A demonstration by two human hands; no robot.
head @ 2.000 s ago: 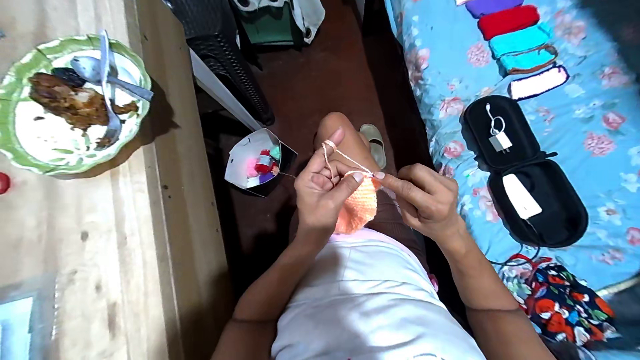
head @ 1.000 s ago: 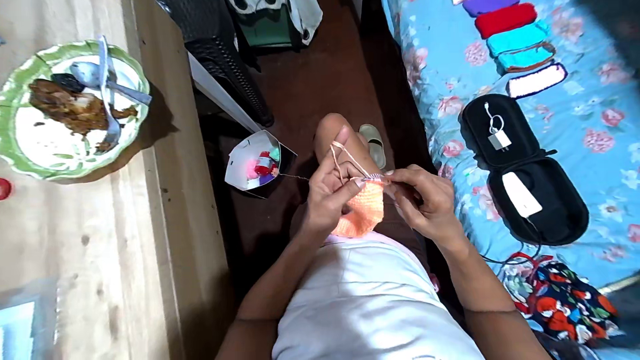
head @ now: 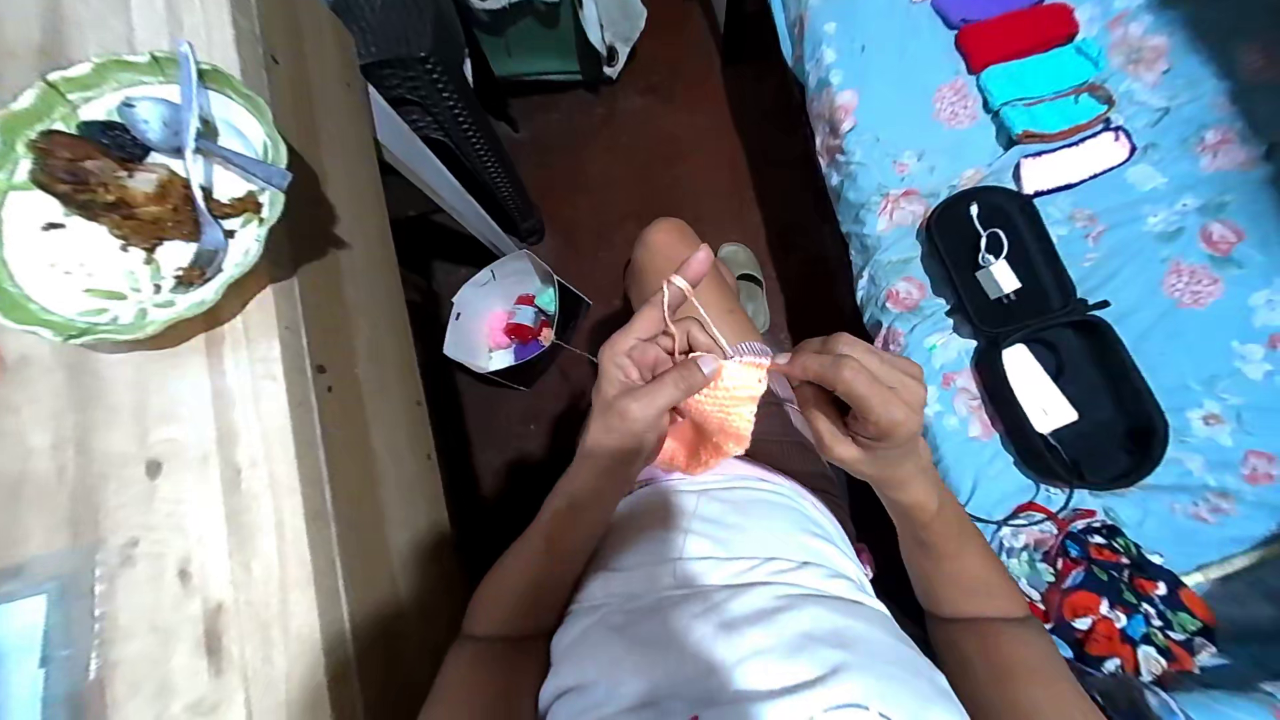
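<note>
A peach crocheted piece (head: 722, 410) hangs over my lap, its upper left edge pinched by the thumb and fingers of my left hand (head: 640, 385). Peach yarn (head: 700, 300) loops around the raised index finger of that hand and runs down to the work. My right hand (head: 855, 395) is at the piece's upper right corner, its fingertips closed on a thin tool, probably a crochet hook, mostly hidden by the fingers. To the left on the floor, a white open box (head: 480, 335) holds several colored yarn balls (head: 522, 320), and a strand leads from it toward my left hand.
On the wooden table (head: 220, 500) at left is a green-rimmed plate (head: 65, 90) with food, a spoon and a fork. A bed with a blue floral sheet (head: 1120, 250) at right bears folded knitted pieces (head: 1018, 38), an open black case (head: 1070, 400) with a charger, and patterned cloth (head: 1110, 600).
My right hand has shifted slightly in to the piece's corner. The yarn has changed from a stretched line between both hands to a loop dropping from my left index finger.
</note>
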